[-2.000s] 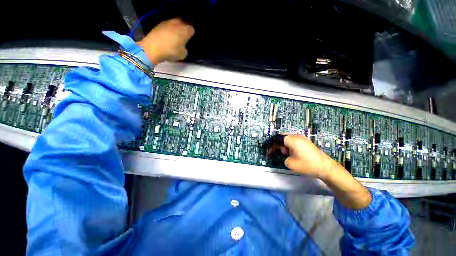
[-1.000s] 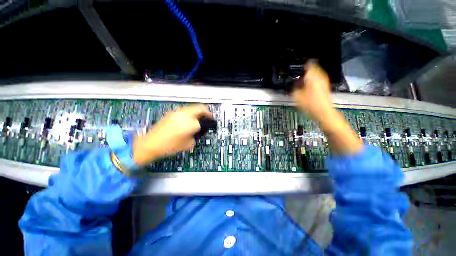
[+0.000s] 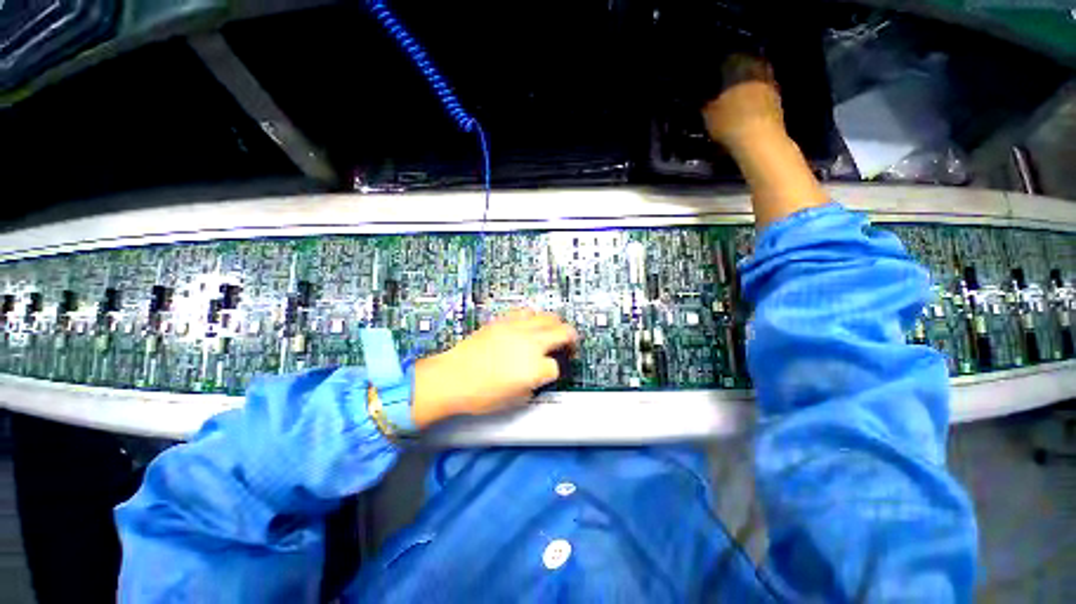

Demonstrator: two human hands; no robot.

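Green circuit boards (image 3: 413,271) lie edge to edge in one long row on the white-edged conveyor. My left hand (image 3: 496,363) is over the boards near the middle, back of the hand up, fingertips bent down at the board surface; whether it holds a part cannot be seen. My right hand (image 3: 746,106) reaches over the far rail into a dark parts bin (image 3: 684,159); its fingertips are dark and blurred, and what they touch is hidden. Small black components (image 3: 228,297) stand on boards to the left and right.
A coiled blue cord (image 3: 425,73) hangs behind the line and runs down across the far rail (image 3: 566,208). A clear plastic bag (image 3: 894,124) lies right of the bin. The near rail (image 3: 637,419) runs before my smock. A grey bracket (image 3: 262,109) stands at back left.
My left hand has come from the back onto the boards, then moved slightly right and nearer the front rail. My right hand has left the boards and reached back into the bin.
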